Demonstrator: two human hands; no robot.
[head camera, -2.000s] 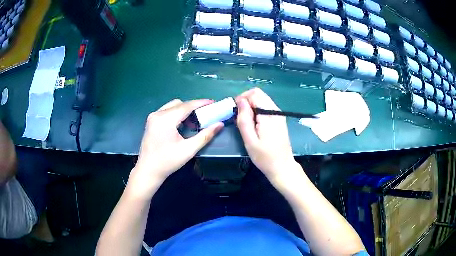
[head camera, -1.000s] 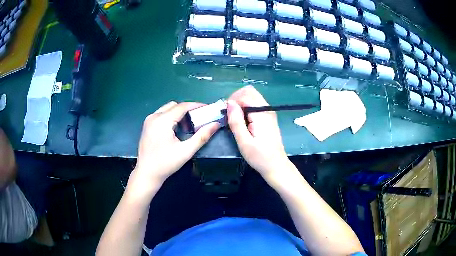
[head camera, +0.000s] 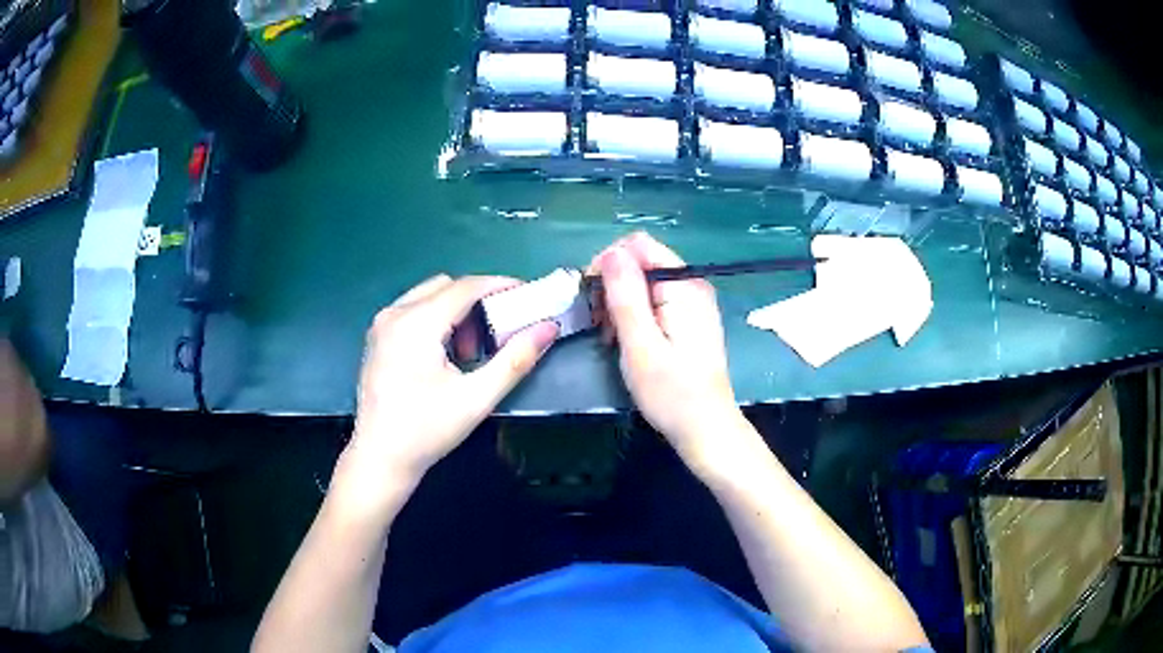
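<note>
My left hand (head camera: 440, 351) holds a small white device housing (head camera: 536, 306) between thumb and fingers, above the front edge of the green bench. My right hand (head camera: 657, 313) grips a thin black stick tool (head camera: 740, 268) like a pen, its long end pointing right. The tool's working tip is hidden by the fingers at the housing's right end. A white wiping cloth (head camera: 848, 300) lies on the bench to the right of my right hand. A clear blister tray (head camera: 446, 160) with rows of white units stands beyond the hands.
A second tray of units (head camera: 1084, 191) is at far right. At left are a black heat gun (head camera: 236, 77), a black handle with red switch (head camera: 200, 230) and a white paper strip (head camera: 109, 274). Another person's arm (head camera: 19, 421) shows at the left edge. Flat cardboard (head camera: 1046, 510) is below right.
The stick tool and my right hand shifted left, then slightly back right, staying at the housing's end. The housing looks slightly turned in my left hand. The whole view has shifted a little.
</note>
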